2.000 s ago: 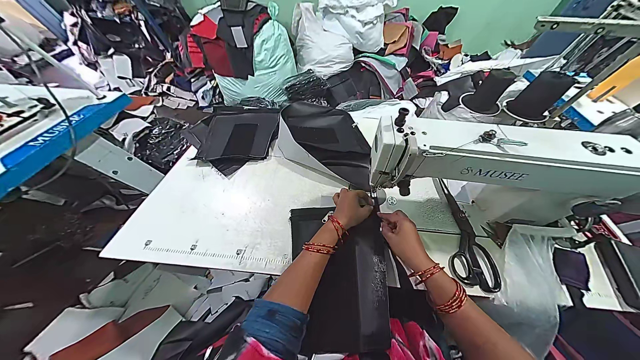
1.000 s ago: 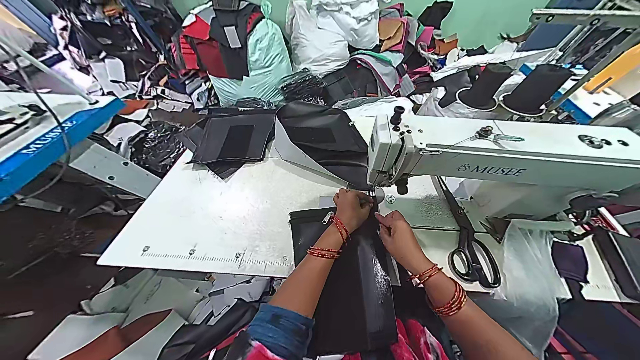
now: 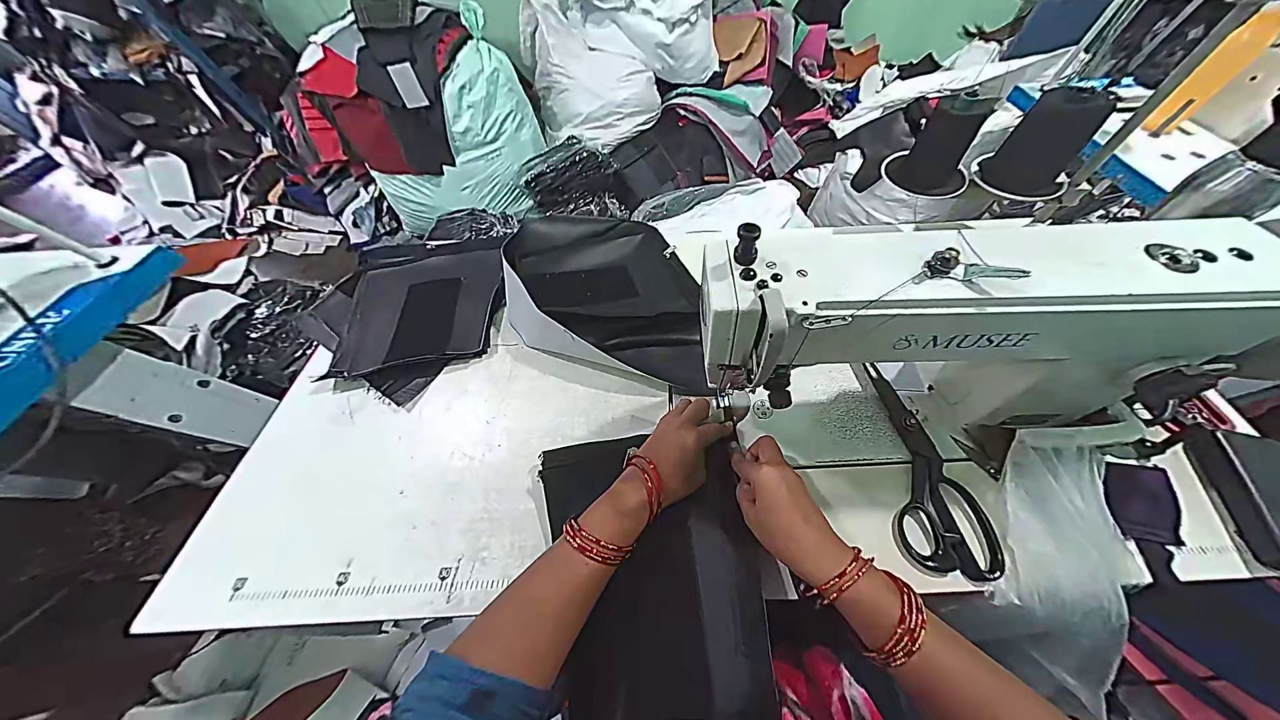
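A black sheet of leather-like material (image 3: pixel 680 590) hangs over the front edge of the white sewing table (image 3: pixel 400 480), its far end at the needle area of a white Musee sewing machine (image 3: pixel 950 320). My left hand (image 3: pixel 680 450) lies on this piece just left of the presser foot (image 3: pixel 727 400), fingers bent. Right beside it, my right hand (image 3: pixel 775 490) pinches the edge of the piece between thumb and fingers, slightly nearer to me. The needle tip and the seam are too small to make out. Behind the needle, a curved black panel with pale backing (image 3: pixel 600 290) rests on the table.
Black scissors (image 3: pixel 940 500) lie right of my right hand. Stacked black panels (image 3: pixel 420 310) sit at the table's back left. Black thread cones (image 3: pixel 1045 140) stand behind the machine. A translucent plastic bag (image 3: pixel 1070 560) hangs at the right; full sacks (image 3: pixel 490 130) stand behind the table.
The black piece under my hands has shifted a little, and the zipper pull seen beside my left wrist one second ago is now mostly covered. Both hands stay close to the presser foot.
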